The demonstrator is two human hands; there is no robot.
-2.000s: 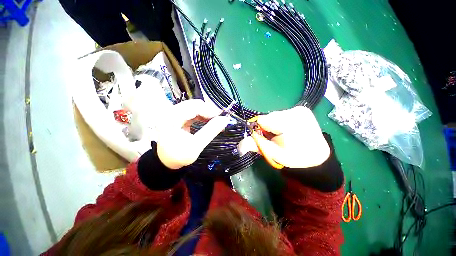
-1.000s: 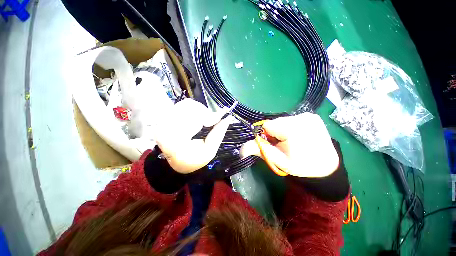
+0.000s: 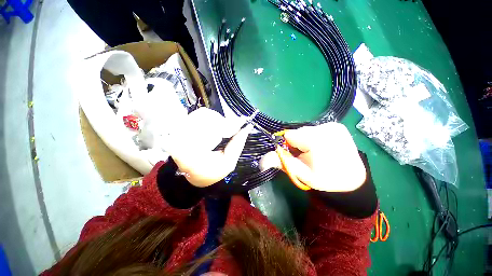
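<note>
My right hand [image 3: 326, 156] is closed on orange-handled scissors [image 3: 291, 167], their short dark blades pointing left toward my left hand. My left hand [image 3: 207, 151] pinches a cable end [image 3: 252, 117] with a small whitish tip at its fingertips, at the blades. Whether the blades are open is too small to tell. The bundle of glossy black cables [image 3: 341, 70] curves over the bench and passes under both hands, with more strands [image 3: 251, 161] over my lap. Part of the bundle is hidden by my hands.
A clear bag of small grey-white parts [image 3: 399, 110] lies right of the bundle on the green bench [image 3: 280, 97]. Spare orange scissors [image 3: 382, 226] lie partly behind my right sleeve. Thin black leads [image 3: 448, 226] lie at lower right. An open carton [image 3: 110, 161] stands left. Dark clothing shows above it.
Since the earliest frame, both hands have shifted slightly downward, and my right sleeve now covers part of the spare scissors. Since one second ago, almost nothing has moved.
</note>
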